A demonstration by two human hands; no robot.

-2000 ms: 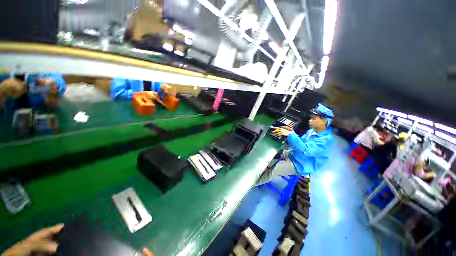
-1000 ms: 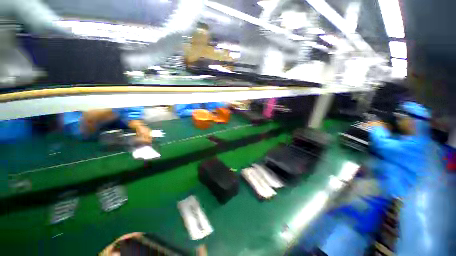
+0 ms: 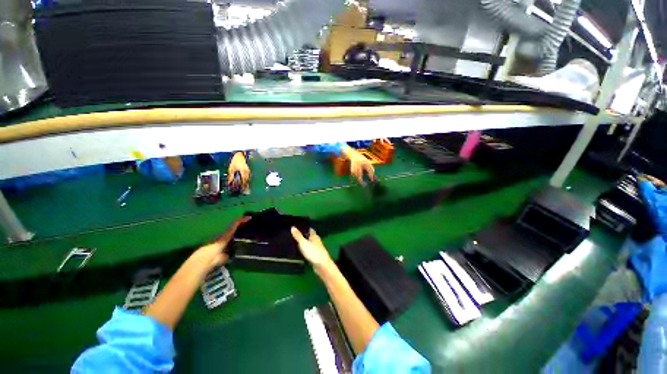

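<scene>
My left hand (image 3: 225, 242) and my right hand (image 3: 311, 247) hold a black block or stack (image 3: 269, 252) between them, one hand on each side, over the green bench near the belt. It is tilted and what it is made of cannot be told. Two slotted jig plates lie below my left forearm, one (image 3: 218, 286) to its right and one (image 3: 142, 291) to its left. A single-slot plate (image 3: 322, 340) lies beside my right forearm and is partly hidden. A black box (image 3: 377, 276) stands right of my right forearm.
Silver-white slotted plates (image 3: 455, 287) and black trays (image 3: 512, 252) lie to the right. A thin metal frame (image 3: 76, 258) lies at left on the dark belt. The white shelf edge (image 3: 292, 134) crosses above. Coworkers' hands work opposite near orange fixtures (image 3: 380, 151). A blue-sleeved person sits far right.
The view has turned left. Both my hands have come up into full view with the black block, farther forward over the bench. The open metal frame is now visible at left.
</scene>
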